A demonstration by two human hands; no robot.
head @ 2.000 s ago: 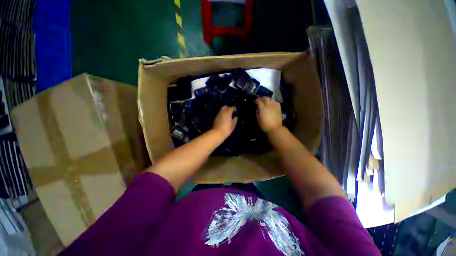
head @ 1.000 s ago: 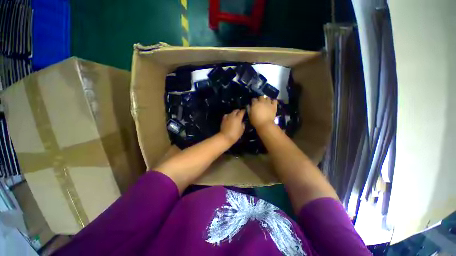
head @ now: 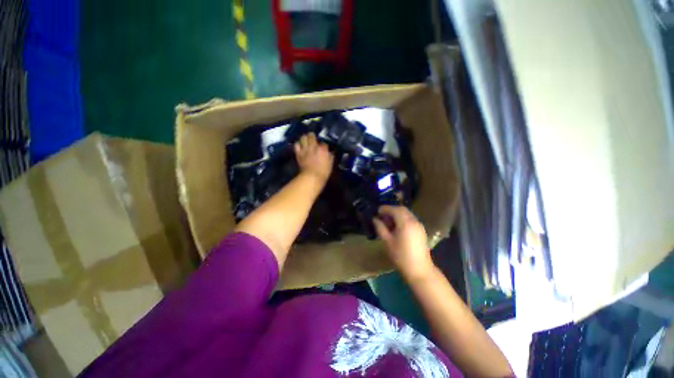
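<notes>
An open carton (head: 318, 266) stands in front of me with a loose heap of black plastic housings (head: 344, 133) inside. A white divider sheet (head: 380, 120) shows at the back of the carton, partly covered by the housings. My left hand (head: 313, 156) reaches into the heap near the back middle; its fingertips are among the parts, and whether it grips one is hidden. My right hand (head: 399, 230) is at the front right of the heap with fingers curled against dark parts; the grip is blurred.
A closed taped carton (head: 74, 251) stands left of the open one. Stacked boards (head: 591, 162) rise close on the right. A red stool (head: 314, 55) stands on the green floor behind, near a yellow and black floor line (head: 242, 44). A blue panel (head: 52, 81) is far left.
My hands have moved apart: the left went further back into the heap, the right came back toward the carton's front right. The view has shifted, and the stool shows more fully.
</notes>
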